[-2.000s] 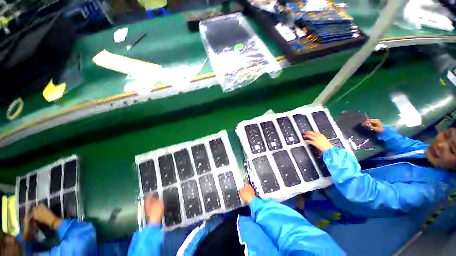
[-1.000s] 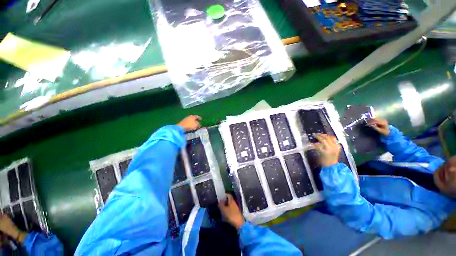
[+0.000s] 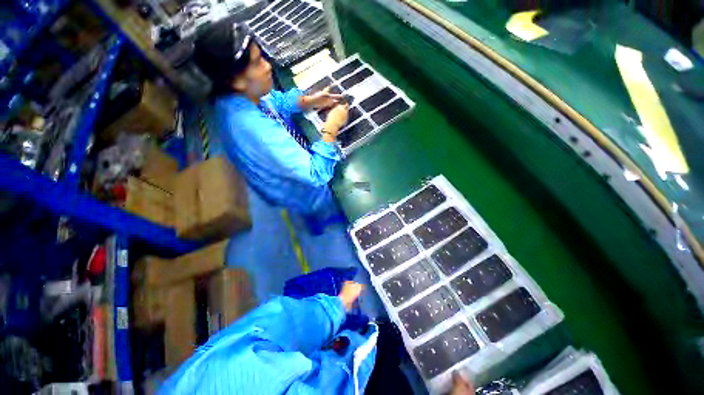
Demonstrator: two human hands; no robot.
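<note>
A white blister tray (image 3: 468,306) lies on the green bench, with dark rounded rectangular parts in two rows of pockets. My left hand (image 3: 351,295) is beside the tray's near edge, off the tray and small; whether its fingers are closed is unclear. My right hand (image 3: 462,383) is cut off by the bottom edge of the picture. Its visible fingers touch the tray's near end, and its grip is hidden.
A worker in a blue smock (image 3: 270,146) handles a dark part over another tray (image 3: 405,109). Stacked trays (image 3: 289,31) lie beyond. Part of a tray (image 3: 575,370) shows bottom right. Cartons (image 3: 204,200) and a blue rack (image 3: 120,308) stand at left. A raised bench edge (image 3: 552,109) runs along the right.
The view has swung left, towards the neighbouring worker and rack. My left arm, earlier reaching across the tray to its far side, is now drawn back off it. My right hand remains at the tray's edge.
</note>
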